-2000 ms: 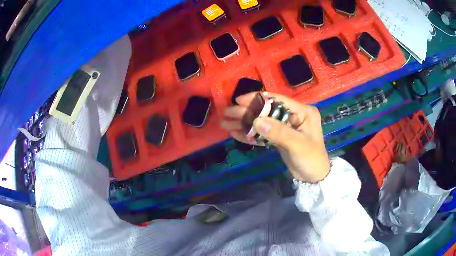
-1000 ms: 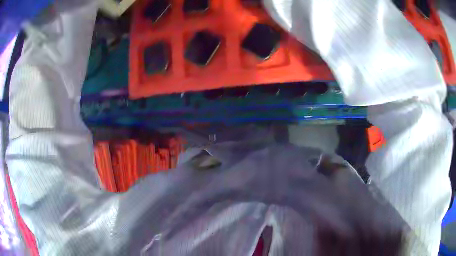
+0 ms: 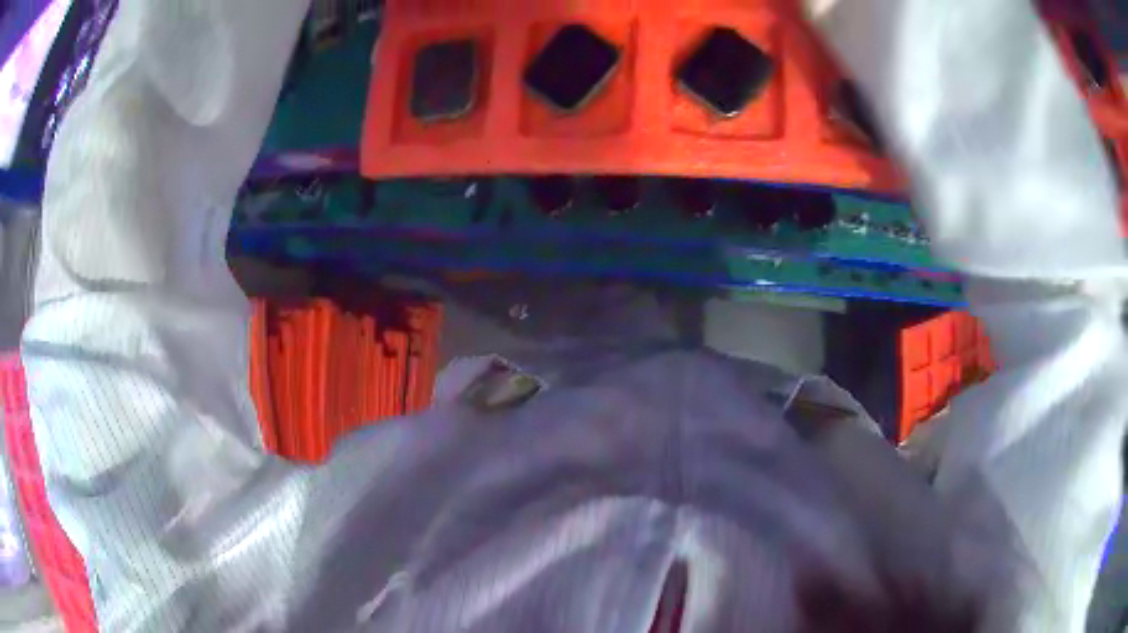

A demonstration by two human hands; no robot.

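A red-orange pocketed tray (image 3: 495, 151) lies on the green bench, cut off by the top edge of the head view. Its near row holds dark smartwatch units: one nearly square in its pocket (image 3: 443, 80), one turned diagonally (image 3: 572, 67), and another turned diagonally (image 3: 725, 71). A further dark unit is partly covered by my right sleeve. Both my hands are out of the picture beyond the top edge; only my white striped sleeves show, one on each side. What the hands hold is hidden.
Dark round pieces sit along the green bench strip (image 3: 495, 204) with blue edging. Stacked red-orange trays (image 3: 340, 377) stand below the bench at left. Another pocketed tray (image 3: 943, 361) stands low at right, and part of one shows at the top right edge.
The view has tipped down towards my body. My right hand with its stacked watches, and the cream handheld device by my left forearm, have left the picture. The tray now sits higher in view.
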